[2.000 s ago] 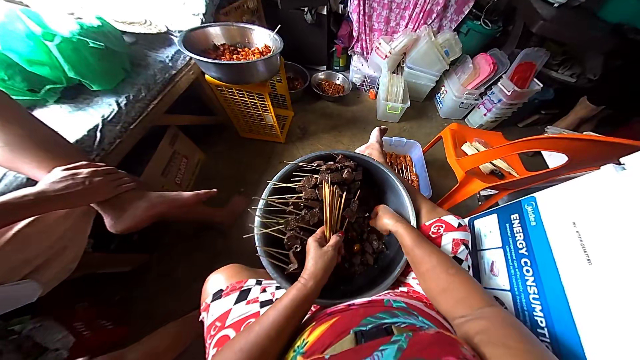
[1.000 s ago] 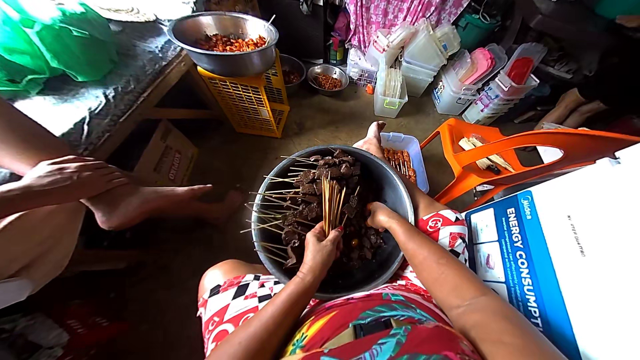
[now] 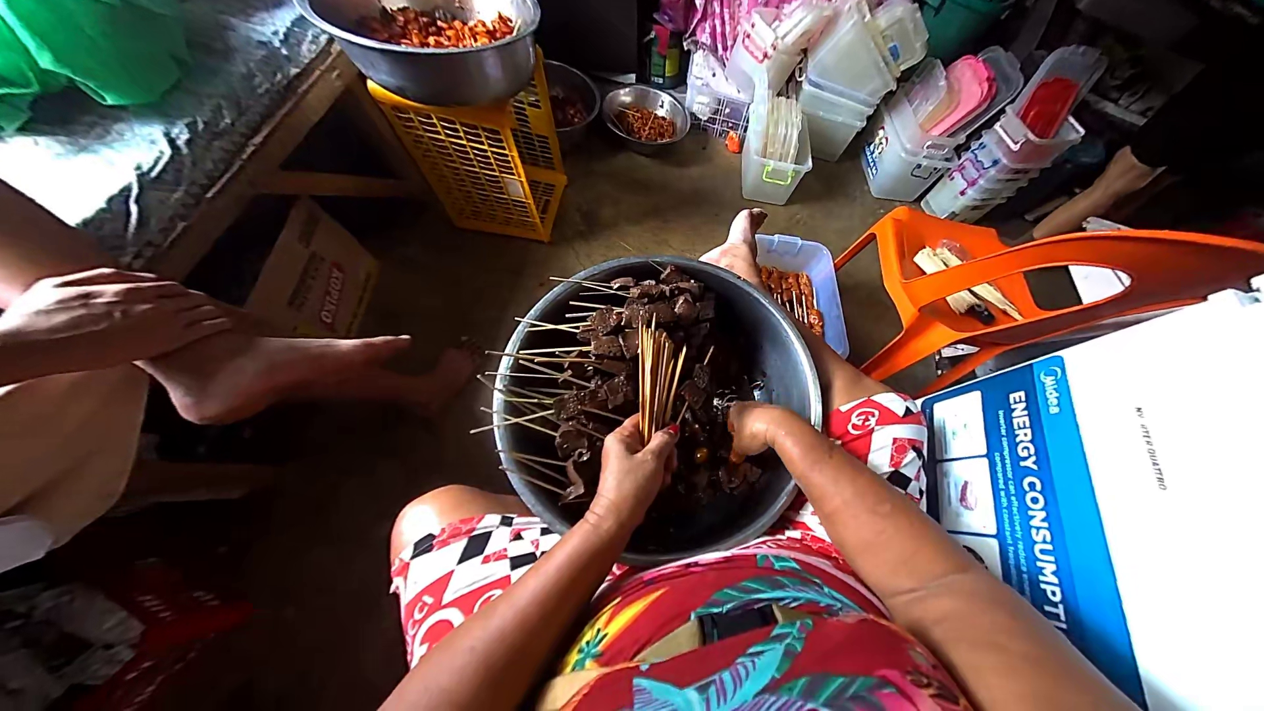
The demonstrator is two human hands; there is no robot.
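Note:
A large metal basin (image 3: pixel 805 395) rests on my lap, holding dark meat pieces. Skewered dark meat (image 3: pixel 602 365) lies along its left side, the sticks' bare ends poking over the rim. My left hand (image 3: pixel 635 464) grips an upright bundle of wooden skewers (image 3: pixel 656 380) over the basin's middle; one skewer leaning right from that hand carries dark meat pieces. My right hand (image 3: pixel 758 431) is down among the loose dark meat (image 3: pixel 726 474) at the basin's right; its fingertips are partly hidden, so what they hold cannot be told.
Beyond my foot is a plastic tray (image 3: pixel 829 296) of reddish skewers. An orange chair (image 3: pixel 889 286) and a white-and-blue box (image 3: pixel 1185 474) stand at right. A yellow crate (image 3: pixel 474 168) bears a metal bowl (image 3: pixel 444 74) of reddish meat. Another person's hand and foot (image 3: pixel 267 365) are at left.
My left hand stays on the skewer bundle and my right hand stays inside the basin. Nothing has plainly been picked up or let go.

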